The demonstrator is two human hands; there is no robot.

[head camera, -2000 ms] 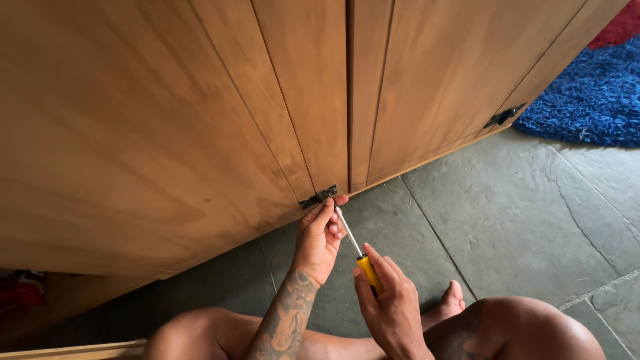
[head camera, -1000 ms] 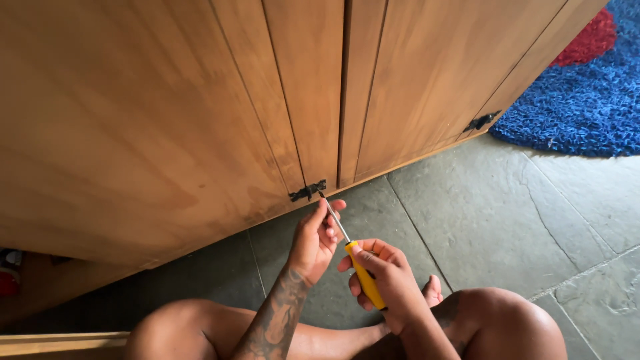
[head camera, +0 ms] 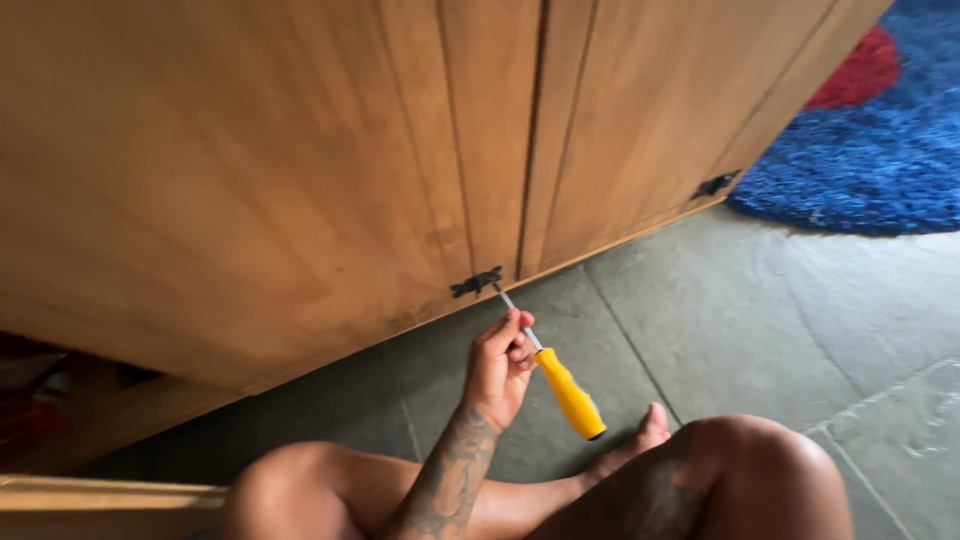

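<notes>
My left hand (head camera: 501,367) grips the metal shaft of a screwdriver (head camera: 571,394) with a yellow handle. The handle points down and to the right, with no hand on it. The shaft's tip meets the right part of a black metal hinge (head camera: 477,282) near the bottom edge of a wooden cabinet door (head camera: 300,187). My right hand is out of view.
A second black hinge (head camera: 716,184) is low on the cabinet at the right. Beside it a blue shaggy rug (head camera: 862,165) with a red patch lies on grey stone tiles (head camera: 720,315). My bent legs are below; a wooden edge (head camera: 112,495) is at lower left.
My right hand has let go of the yellow handle and left the view. My left hand now holds the shaft alone, with the tip still at the hinge.
</notes>
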